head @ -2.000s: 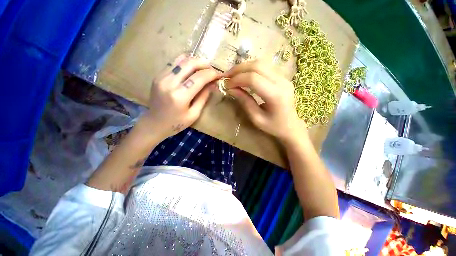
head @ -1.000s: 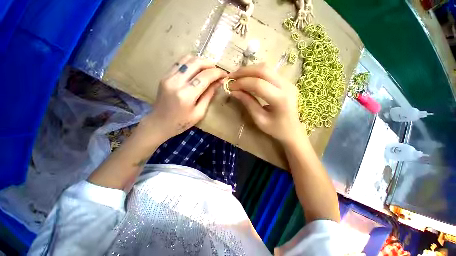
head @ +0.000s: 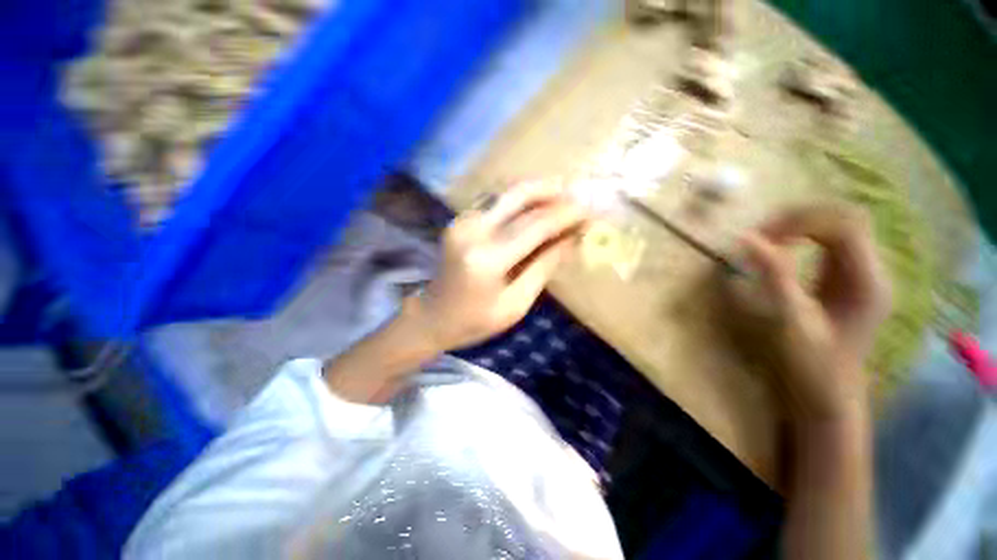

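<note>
The view is blurred. My left hand [head: 492, 268] is over the left edge of the tan cardboard board [head: 700, 356], fingers bent together; whether it holds anything is unclear. A small pale yellow thing [head: 612, 249] shows just right of its fingertips, too blurred to name. My right hand [head: 820, 290] is over the right part of the board, its fingertips closed on one end of a thin dark tool [head: 680, 233] that points up and left. The heap of yellow-gold rings [head: 902, 241] is partly hidden behind this hand.
A blue crate [head: 262, 208] with many beige pieces [head: 175, 88] is at upper left. A shiny clear strip [head: 651, 164] and blurred beige figures [head: 705, 82] lie up the board. A pink object [head: 971, 359] is at the right edge.
The view has swung left, bringing the crate's contents into sight. My hands, earlier together at a small pale ring-like piece, are now apart, and the dark tool shows from my right fingertips.
</note>
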